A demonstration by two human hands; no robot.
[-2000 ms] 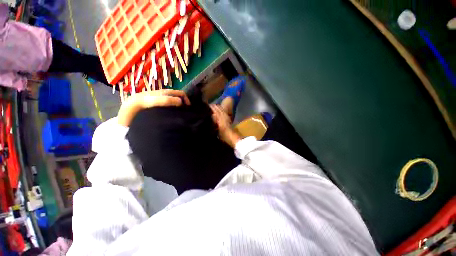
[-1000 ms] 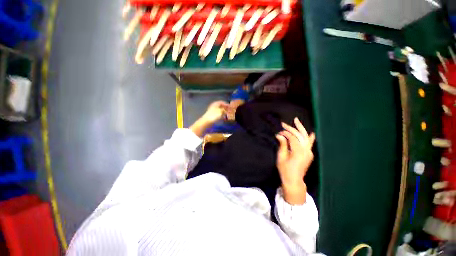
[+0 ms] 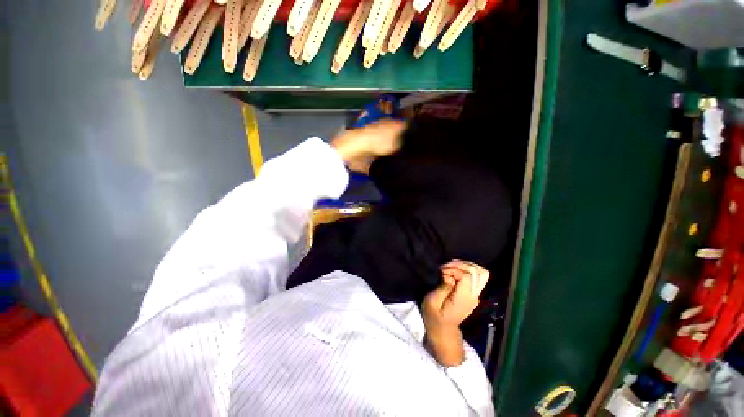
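My left hand is blurred, stretched forward past my dark-trousered lap near a blue shoe; its fingers are unclear and I see nothing in it. My right hand is over my lap beside the bench edge, its fingers curled in and touching, with nothing visible in it. Pale beige straps with holes hang out of a red tray at the top edge. A strapped watch with a pale band lies on the dark green bench at the upper right.
The green bench runs along my right side. On it are a yellowish ring, a blue stick-like tool and a white box. Red trays with straps stand at the far right. A red bin is on the floor at lower left.
The view has shifted slightly. My left hand has moved forward and right. My right hand has lowered towards my lap, and its spread fingers have curled in.
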